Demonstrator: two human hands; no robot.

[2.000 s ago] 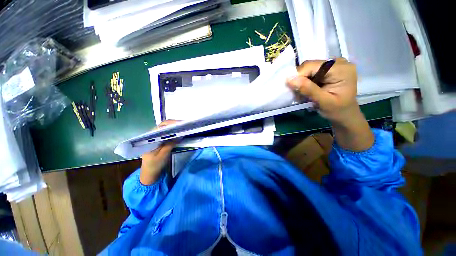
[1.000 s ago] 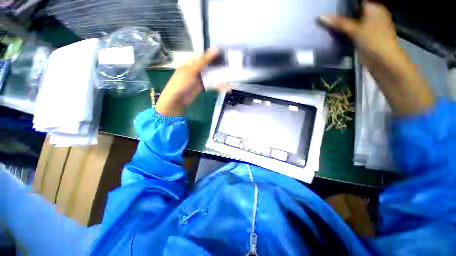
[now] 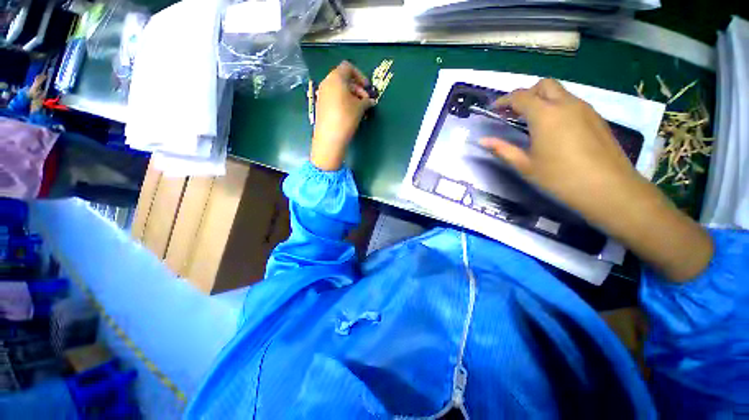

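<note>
The dark tablet rear housing [image 3: 460, 135] lies open side up, tilted on a white sheet [image 3: 427, 205], camera holes at its upper left corner. My right hand [image 3: 567, 139] is over the housing, blurred, with slim tweezers [image 3: 503, 116] at its fingers, their tip by the camera corner; its thumb is spread apart. My left hand [image 3: 341, 102] is at the strips left of the housing, fingers bent together. Dark strip bits [image 3: 371, 91] show at its fingertips; whether they are gripped is unclear. Gold-and-black strips [image 3: 383, 74] lie just beyond it.
Yellow-tan slivers [image 3: 683, 135] are heaped right of the housing. White sleeves lie at left [image 3: 176, 82] and right [image 3: 731, 156]. A crinkled clear bag [image 3: 267, 49] is upper left. Stacked panels [image 3: 526, 15] are at the back. Cartons [image 3: 193, 213] stand below. Another person's hand [image 3: 37, 86] is far left.
The panel with its white sheet, held in both hands, has left my hands. The left hand has moved to the strips and the right hand over the housing. The view has shifted left.
</note>
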